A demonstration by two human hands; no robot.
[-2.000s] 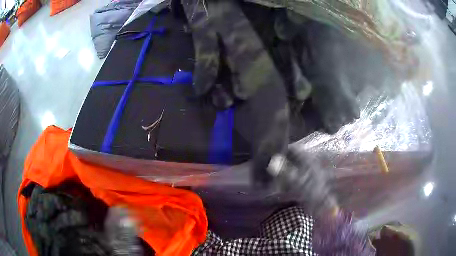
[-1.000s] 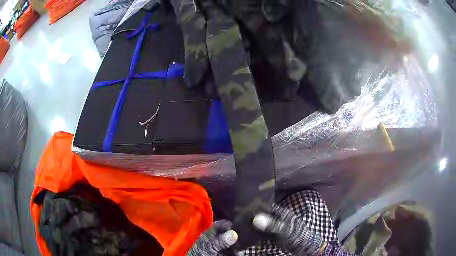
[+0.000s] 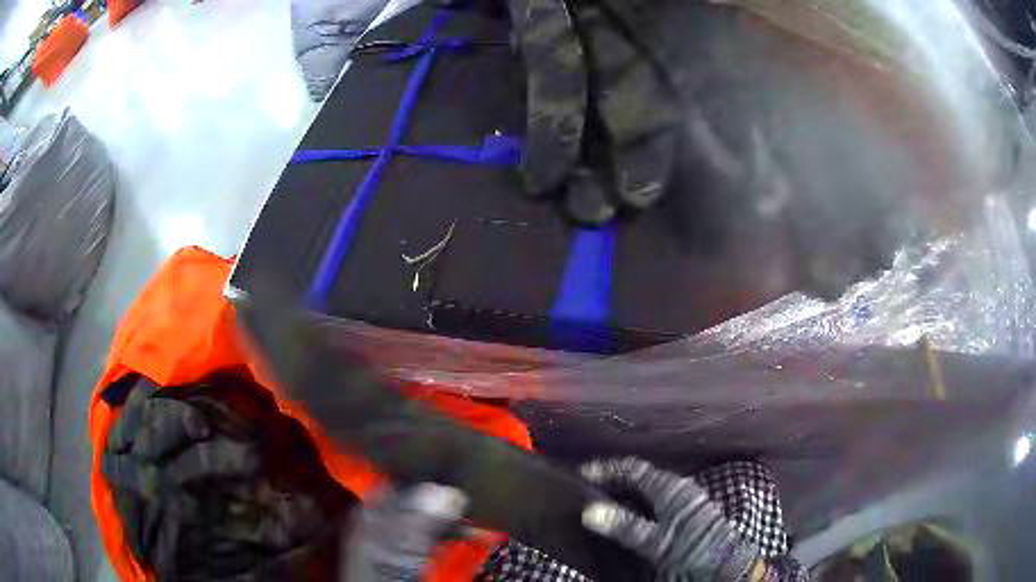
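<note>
A long dark camouflage strap (image 3: 426, 438) slants from the stack's left front corner across the orange sack to my hands. It is blurred at its far end. My right hand (image 3: 670, 517), in a striped grey knit glove, grips its near end. My left hand (image 3: 403, 529), gloved and blurred, is at the strap's lower edge over the orange sack; whether it grips the strap is unclear. The orange sack (image 3: 182, 301) stands open with camouflage pieces (image 3: 193, 483) inside. More camouflage straps (image 3: 631, 125) lie on the black stack (image 3: 477, 256).
Blue tie strips (image 3: 364, 210) cross the black stack. Clear film (image 3: 863, 324) wraps its front and right, with a thin yellow item (image 3: 934, 370) on it. Pale loose threads (image 3: 429, 250) lie on the stack. Grey sacks (image 3: 51, 216) stand at left. A camouflage-filled bag (image 3: 909, 554) is at lower right.
The strap has swung from upright in front of me to a leftward slant over the orange sack. My left hand has moved left. The view has shifted, so the stack appears further right.
</note>
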